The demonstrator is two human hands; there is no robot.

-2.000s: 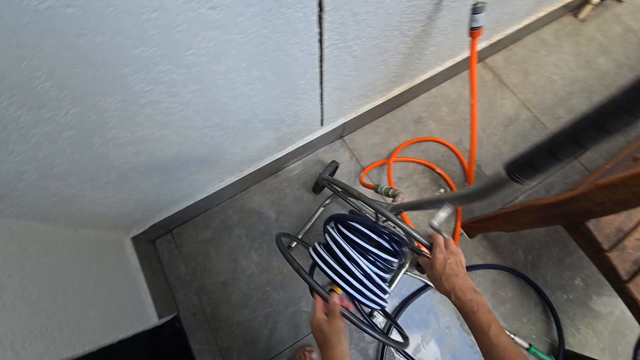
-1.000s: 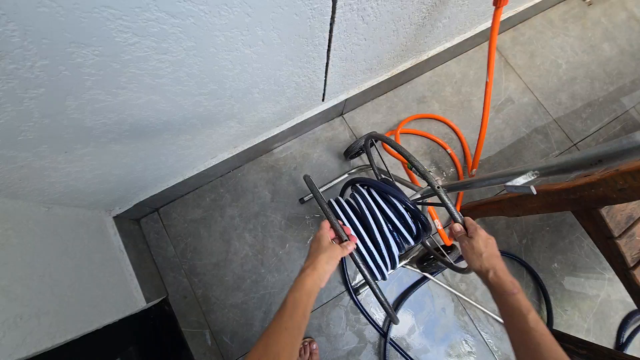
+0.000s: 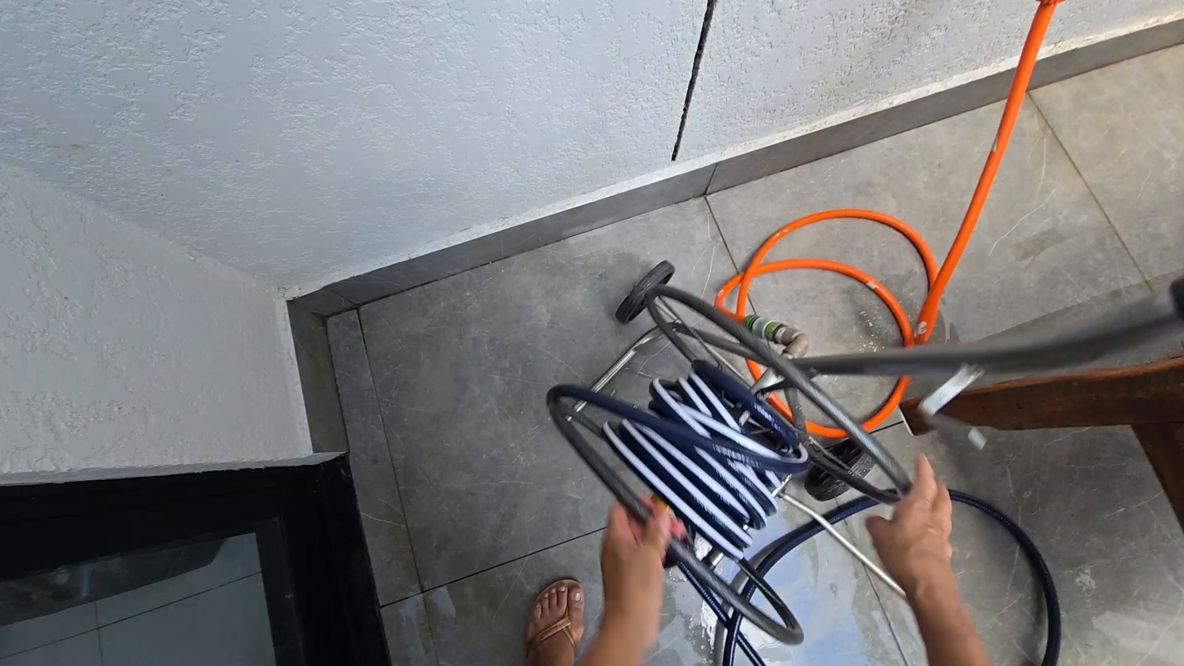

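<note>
A wheeled hose reel cart stands tilted on the floor, its drum wound with a dark blue and white striped garden hose (image 3: pixel 712 453). My left hand (image 3: pixel 636 564) grips the near rim (image 3: pixel 592 458) of the reel, with something red and yellow at the fingers. At the far rim (image 3: pixel 786 370), my right hand (image 3: pixel 920 532) has its fingers apart and is at or beside the rim's lower end; contact is unclear. One loop of hose lies slack over the rims. Dark blue hose (image 3: pixel 1027 546) trails over the floor below. The cart's grey metal handle (image 3: pixel 999 356) extends right.
An orange hose (image 3: pixel 832 215) lies coiled on the grey tiles behind the cart, joined near a green-ringed connector (image 3: pixel 768 327). A wooden beam (image 3: pixel 1064 398) is at right, a textured white wall (image 3: pixel 416 120) behind. A black-framed panel (image 3: pixel 324 555) is lower left, near a sandalled foot (image 3: pixel 555 615).
One second ago my right hand was closed on the far rim; now its fingers are spread. The reel has turned, and a slack loop of hose now shows across the rims.
</note>
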